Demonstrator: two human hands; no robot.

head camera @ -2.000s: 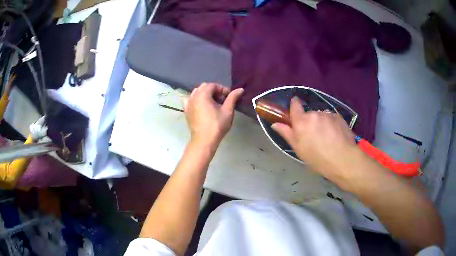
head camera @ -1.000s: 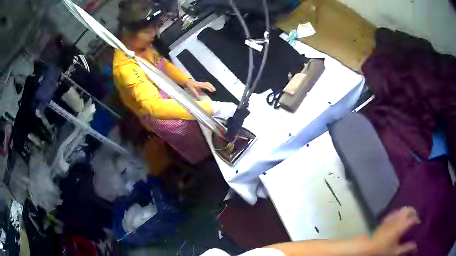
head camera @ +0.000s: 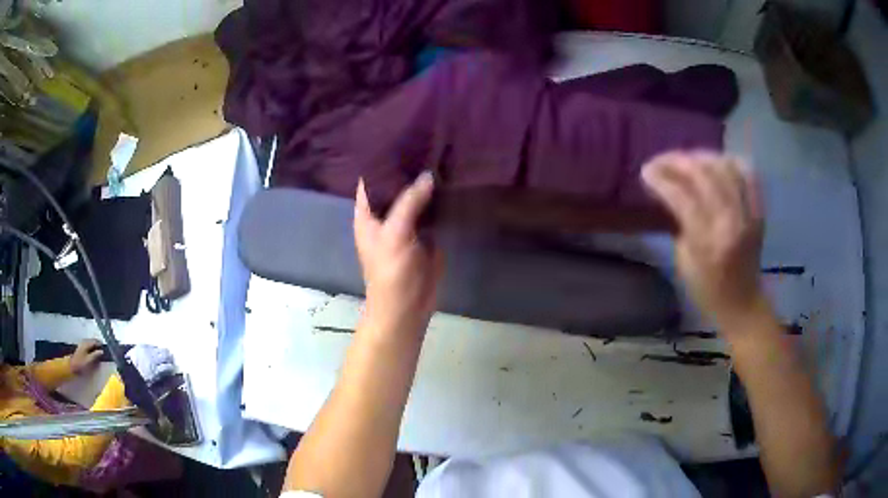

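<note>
The dark maroon garment (head camera: 604, 136) lies behind and partly over the grey padded board (head camera: 312, 238). Its near edge is stretched out above the board between my hands and is blurred. My left hand (head camera: 397, 263) is at this edge, thumb and a finger apart with cloth between them; whether it grips is unclear. My right hand (head camera: 716, 224) is motion-blurred at the garment's right end, fingers bent together on the cloth. No iron can be made out.
A maroon pile (head camera: 321, 73) lies at the back left. A brown box (head camera: 813, 73) stands at the back right. On the left, a white table (head camera: 209, 233) holds black cloth and a tan-grey block (head camera: 166, 233). A person's yellow sleeve (head camera: 58, 457) shows at lower left.
The view has swung back from the left table. The iron under my right hand two seconds ago is out of sight. The garment has moved back, uncovering more of the board, and my right hand is at its right end.
</note>
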